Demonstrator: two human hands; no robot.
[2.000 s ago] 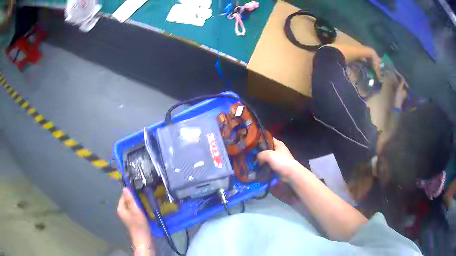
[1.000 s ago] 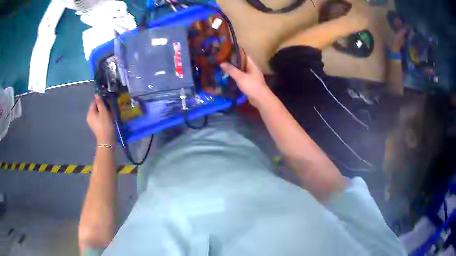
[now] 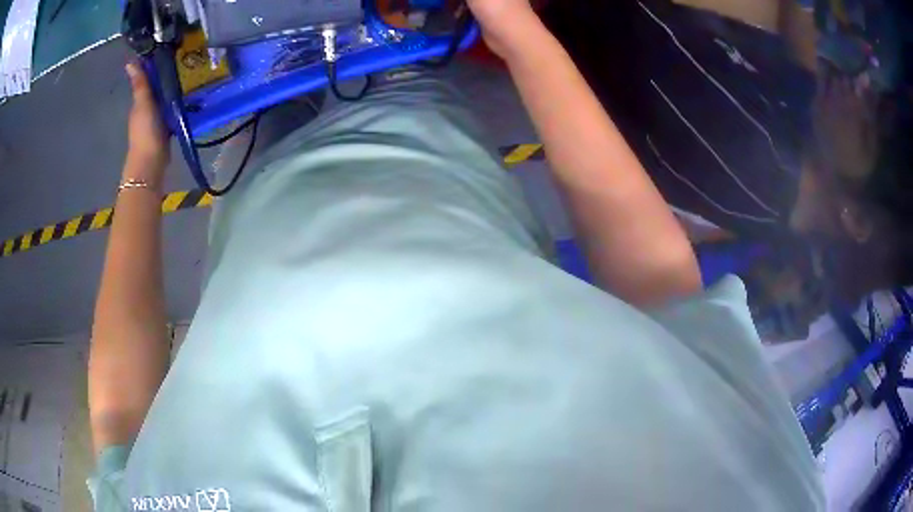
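Observation:
A blue plastic tray [image 3: 290, 92] is at the top of the view, its far side cut off by the edge. It holds a grey equipment box [image 3: 270, 18], a yellow part [image 3: 203, 62] and black cable [image 3: 180, 110] looping over the near rim. A bit of a brown-orange coil [image 3: 400, 10] shows at the tray's right end. My left hand [image 3: 147, 112] grips the tray's left end. My right hand [image 3: 501, 22] is at the tray's right end, partly cut off by the top edge; its fingertips are out of the picture.
A person in dark clothes [image 3: 691, 110] is close on the right. Yellow-black aisle tape [image 3: 85, 228] crosses the grey floor. A green-topped bench [image 3: 85, 22] is at the top left. Blue framing [image 3: 851, 385] stands at the lower right.
The tray and both hands have moved up in the view, and the tray's far part has left the picture. The view now shows more of my shirt. Both hands stay at the tray.

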